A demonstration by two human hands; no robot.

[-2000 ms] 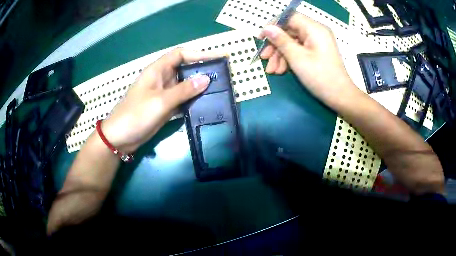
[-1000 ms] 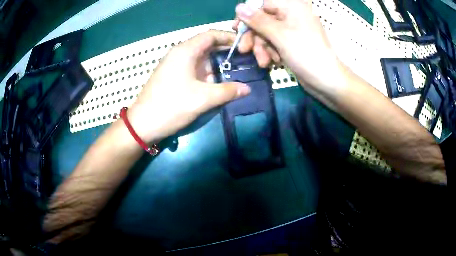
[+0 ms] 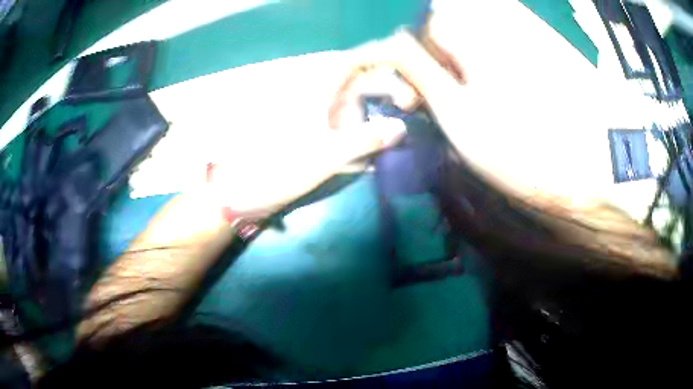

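Observation:
The black phone housing [image 3: 406, 163] is held over the green mat, its windowed half toward me. My left hand [image 3: 304, 152] holds its upper part, thumb across the solid end. My right hand [image 3: 448, 83] is over the housing's far end, washed out by glare. A small dark shape shows at its top, but I cannot tell whether it is the tweezers. The tweezer tip and camera opening are lost in glare and blur. The cream sheet [image 3: 205, 114] behind is overexposed and its dots do not show.
Black housings [image 3: 125, 137] overlap in a pile at left. At right lie a housing with a silvery-grey inside [image 3: 630, 156] and more dark frames [image 3: 653, 45]. The green mat [image 3: 327, 304] lies under the work, its curved edge near me.
The view has become much brighter and blurred. Since the earliest frame, my right hand has come from the sheet to the housing's far end. Both hands and the housing now appear farther right.

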